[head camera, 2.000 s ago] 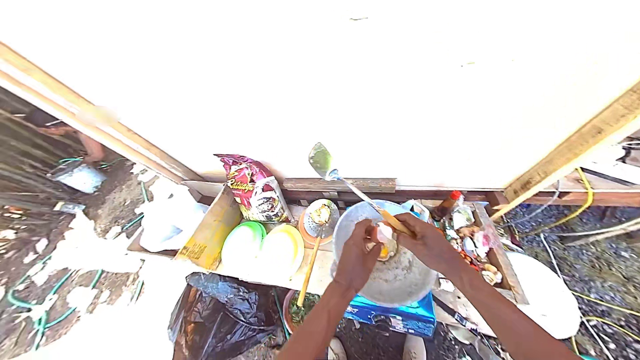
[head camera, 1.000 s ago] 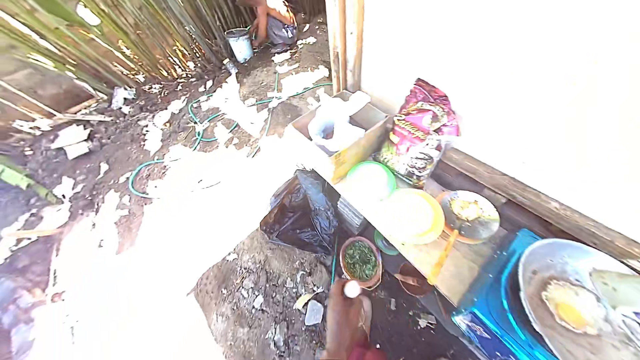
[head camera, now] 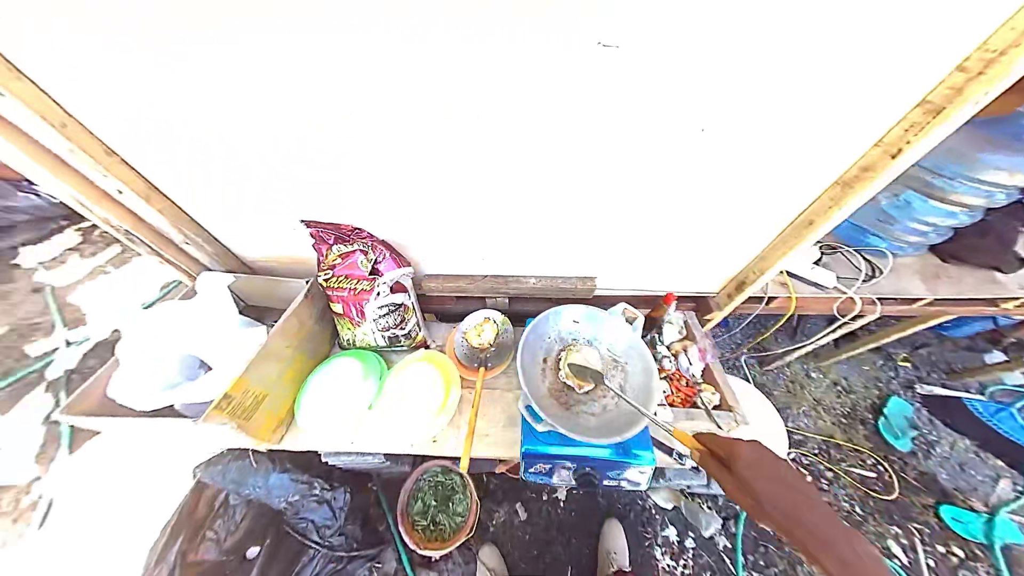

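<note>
My right hand (head camera: 714,450) grips the wooden handle of a metal spatula (head camera: 636,406). The spatula's blade lies on a frying egg (head camera: 580,366) in a metal wok (head camera: 588,420). That wok rests on a blue portable gas stove (head camera: 588,464). My left hand is out of view. Left of the wok, a skimmer (head camera: 483,336) with a long yellowish handle holds cooked food over an orange dish. Its handle reaches toward a bowl of chopped greens (head camera: 438,504) on the ground.
Green-rimmed (head camera: 340,392) and yellow-rimmed plates (head camera: 420,396) stand beside a maroon food bag (head camera: 368,288) and an open cardboard box (head camera: 276,368). Right of the wok, a wooden tray (head camera: 730,400) holds a red-capped bottle and red peppers. Black plastic (head camera: 264,512) lies below left.
The view has swung left and back. My right hand now holds the spatula in the wok. My left hand, at the wok two seconds ago, is out of view.
</note>
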